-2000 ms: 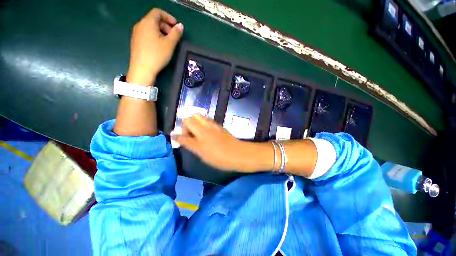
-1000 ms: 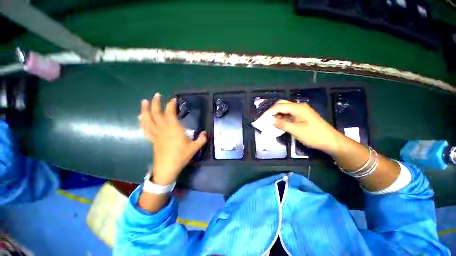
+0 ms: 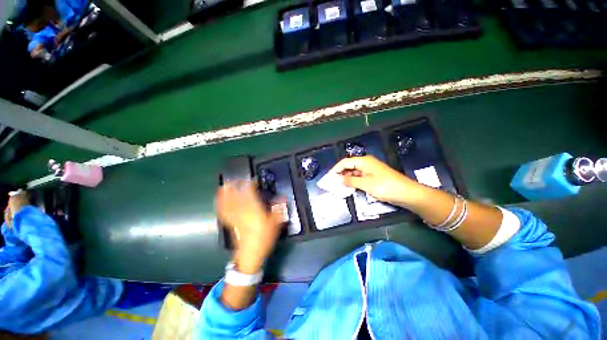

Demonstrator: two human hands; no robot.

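Note:
A black phone tray (image 3: 247, 166) lies on the dark-green work surface, tilted slightly, with dark glossy smartphones in its slots, camera clusters toward the far side. My right hand (image 3: 366, 178) pinches a white wiping cloth (image 3: 337, 183) over the phones near the middle of the tray; whether the cloth touches a phone is hard to tell. My left hand (image 3: 247, 211) is blurred over the tray's left end, fingers forward; whether it grips anything is unclear. A white label (image 3: 427, 176) lies on the rightmost phone (image 3: 414, 147).
A light-blue dispenser bottle (image 3: 542, 178) stands at the right, and a pink bottle (image 3: 82, 174) at the left. A chipped pale rail (image 3: 319, 117) separates the bench from the green belt, which carries another filled tray (image 3: 373, 48). Another worker's sleeve (image 3: 33, 246) shows at left.
The view has shifted, showing more of the belt and its tray. My left hand stays over the tray's left end, now blurred. My right hand still holds the cloth over the middle phones.

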